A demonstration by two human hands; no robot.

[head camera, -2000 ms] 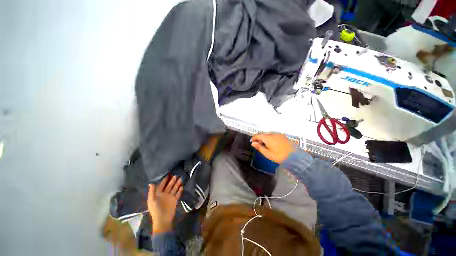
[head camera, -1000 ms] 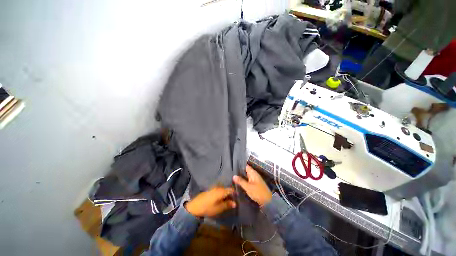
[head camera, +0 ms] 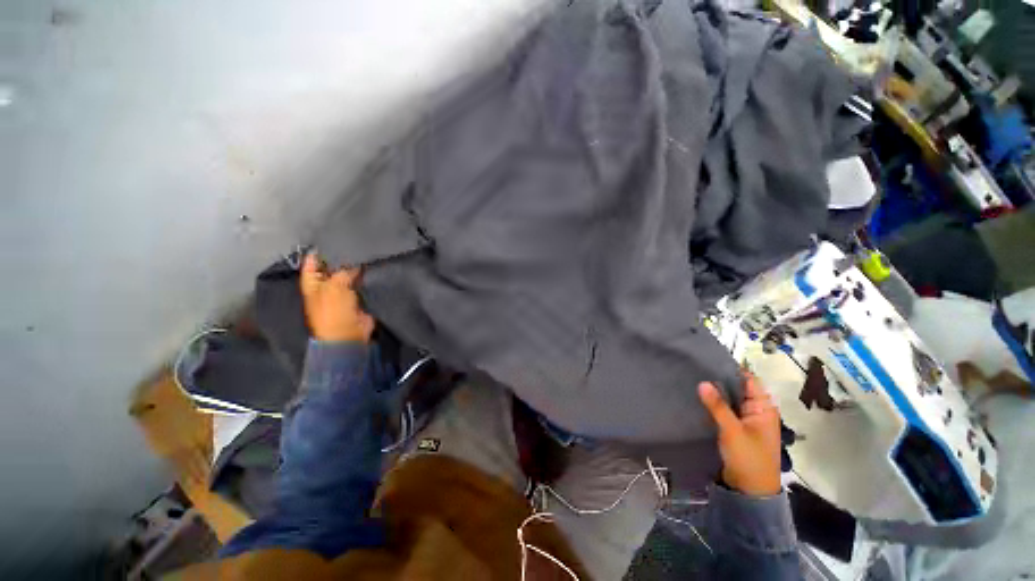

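Observation:
The dark grey garment [head camera: 556,250] is spread wide over the table and above my lap, with large soft folds running up to the back. My left hand [head camera: 335,304] grips its left part near a dark seam or opening. My right hand [head camera: 749,440] holds its lower right edge between thumb and fingers, beside the sewing machine. The cloth hides the table's front edge and the scissors.
The white sewing machine [head camera: 868,386] with a blue stripe stands at the right. A black phone [head camera: 822,522] lies near my right sleeve. More dark cloth with white stripes [head camera: 238,369] lies at the left above a cardboard box [head camera: 170,426]. A pale wall [head camera: 136,148] is at the left.
My hands were close together on the cloth and are now wide apart, left hand left and right hand right. The garment is spread broader and now covers the scissors. The view has turned.

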